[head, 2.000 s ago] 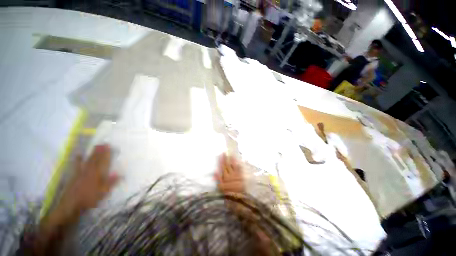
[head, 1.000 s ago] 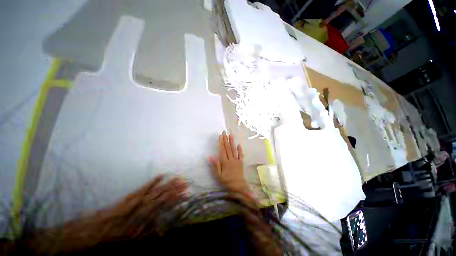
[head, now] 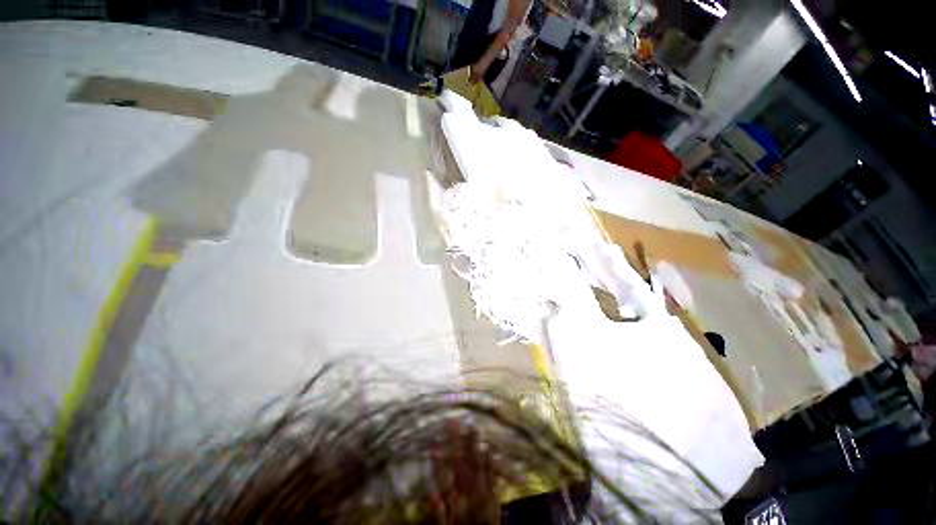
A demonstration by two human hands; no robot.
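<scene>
A white fabric panel point(head: 298, 318) with two wide straps and a U-shaped cutout lies flat on the grey-beige template board point(head: 339, 210). A thin white line follows the edge of the cutout. Yellow tape point(head: 103, 318) runs along the board's left side. Dark hair covers the bottom of the view. Behind it is a blurred reddish-brown shape, possibly my hands or forearms low over the panel. Neither hand can be made out clearly, and I cannot tell what either holds.
A tangled pile of white strips point(head: 498, 267) lies right of the template. A white panel point(head: 647, 395) lies beyond it. Brown paper point(head: 672, 241) and more pieces lie farther right. A person's arm point(head: 503, 41) and yellow material point(head: 472, 90) show at the table's far edge.
The view has tilted up, so the panel sits lower in the picture. My hands, clear on the panel a second ago, are no longer distinct. A person's arm now shows at the far edge.
</scene>
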